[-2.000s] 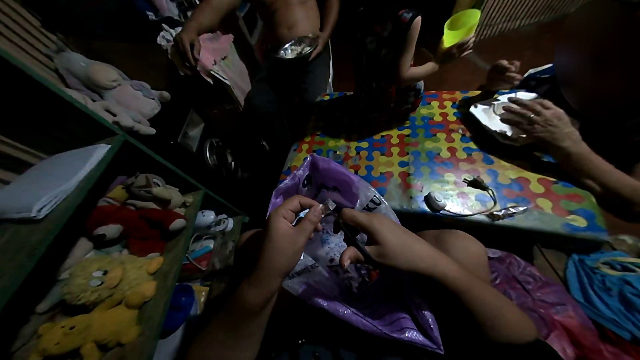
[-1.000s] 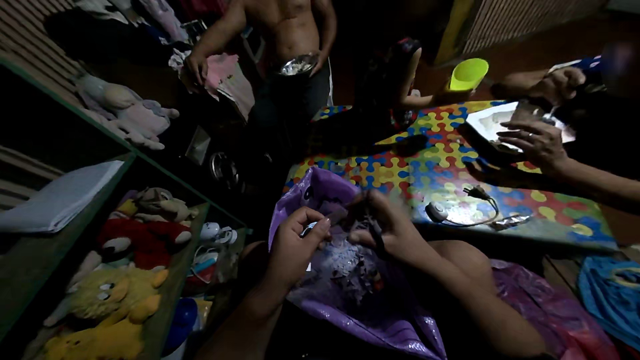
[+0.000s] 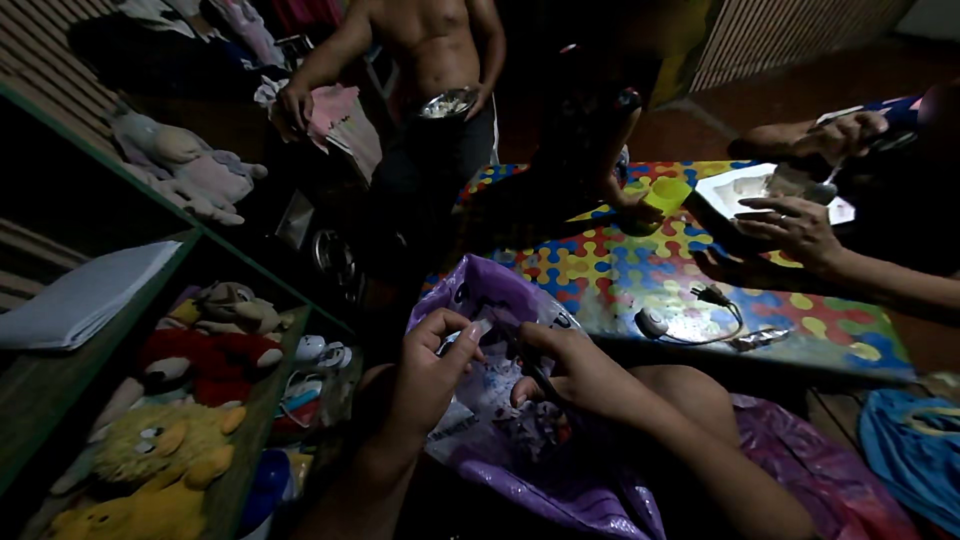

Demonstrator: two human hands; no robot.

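Observation:
An open purple plastic bag (image 3: 506,289) stands between my knees, with many small cut scraps (image 3: 499,390) inside. Above its mouth, my left hand (image 3: 442,360) pinches a small pale piece (image 3: 478,328) between thumb and fingers. Close by on the right, my right hand (image 3: 559,364) is closed around a dark, thin tool that looks like scissors; shadow hides most of it. The tool's upper end lies near the pale piece, but whether they touch I cannot tell.
Beyond the bag is a table with a puzzle-patterned cover (image 3: 585,262), bearing a corded plug (image 3: 709,295) and a crumpled wrapper (image 3: 759,339). A person's hands work over a white tray (image 3: 731,187); another person holds a yellow cup (image 3: 667,195), a third a metal bowl (image 3: 448,103). Shelves with plush toys (image 3: 161,442) stand left.
The other person's yellow cup has come down from the air to the table. Both my hands stay over the bag, with small finger movements.

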